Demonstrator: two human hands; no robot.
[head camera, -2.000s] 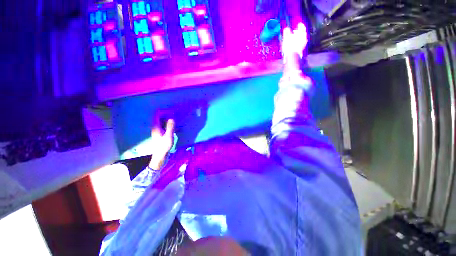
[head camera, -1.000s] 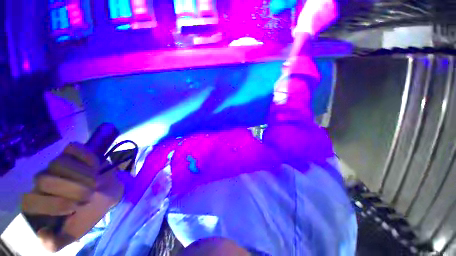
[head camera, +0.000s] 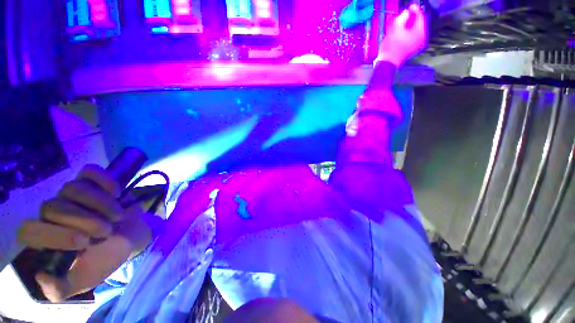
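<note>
My left hand (head camera: 85, 227) is bare and closed round a black flashlight (head camera: 128, 163) at the lower left. A thin loop cord hangs beside it. My right hand (head camera: 403, 36) is at the upper right over the violet-lit bench, washed out by the light. Its fingers look curled; I cannot tell whether it holds anything. A small cyan object (head camera: 357, 12) lies just left of it. Circuit boards (head camera: 252, 16) glow cyan and pink in a row at the top left, cut off by the frame's edge.
The bench's front edge (head camera: 220, 77) glows pink, with a blue panel (head camera: 189, 120) below it. Dark machinery stands at the left. Black racks are at the upper right, and a grey cabinet with curved metal bars (head camera: 492, 164) is at the right. The blue smock fills the lower middle.
Since two seconds ago my left hand has come up and nearer the camera with the flashlight. The boards show higher in the picture. Over the last second my right hand has moved slightly down.
</note>
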